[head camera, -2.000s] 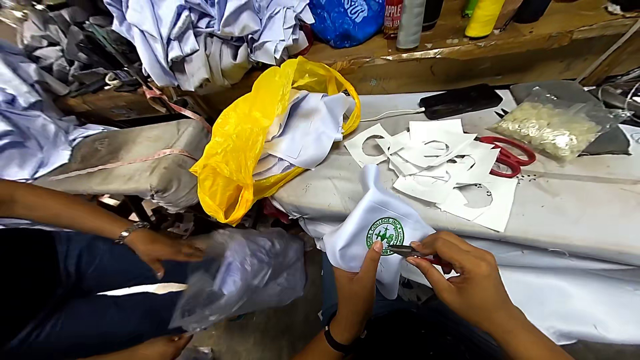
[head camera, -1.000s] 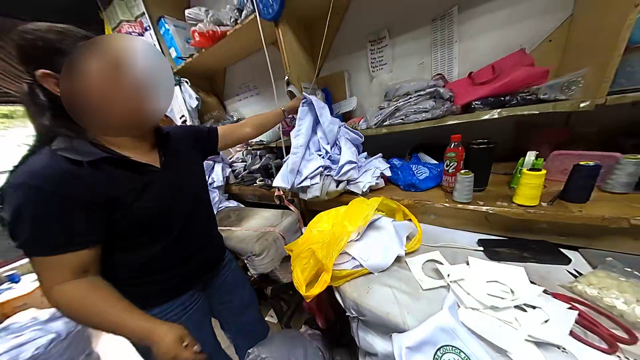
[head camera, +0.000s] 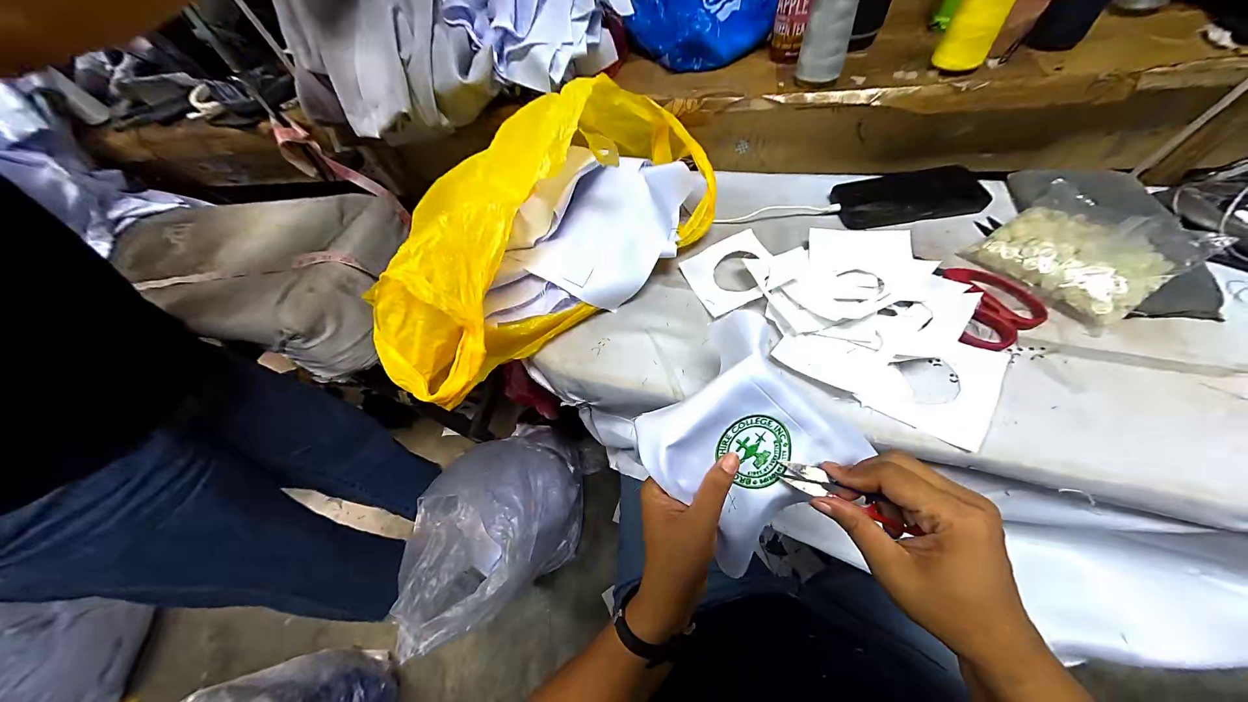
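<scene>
My left hand (head camera: 687, 517) holds a white fabric piece (head camera: 682, 439) from below, its thumb on the edge of a round green embroidered emblem (head camera: 754, 451) that bears writing. In my right hand (head camera: 926, 546) are small thread snips (head camera: 814, 478) with red on the handle; their tips touch or nearly touch the right edge of the emblem. Whether the blades are apart is hard to tell. Beyond the fabric lie several white backing sheets (head camera: 960, 405) with round holes, overlapping on the covered table. Red-handled scissors (head camera: 1014, 304) lie partly under them.
A yellow plastic bag (head camera: 439, 292) with white fabric pieces (head camera: 609, 234) stands behind left. A black phone (head camera: 912, 198) with a cable and a clear bag of small pale items (head camera: 1077, 249) lie at the back. Thread spools (head camera: 965, 34) line the shelf. A person (head camera: 205, 439) stands at left beside a clear plastic bag (head camera: 497, 526).
The view has swung back down from the shelves and the person to my hands. Compared with two seconds ago, the person at left has gone from sitting to standing.
</scene>
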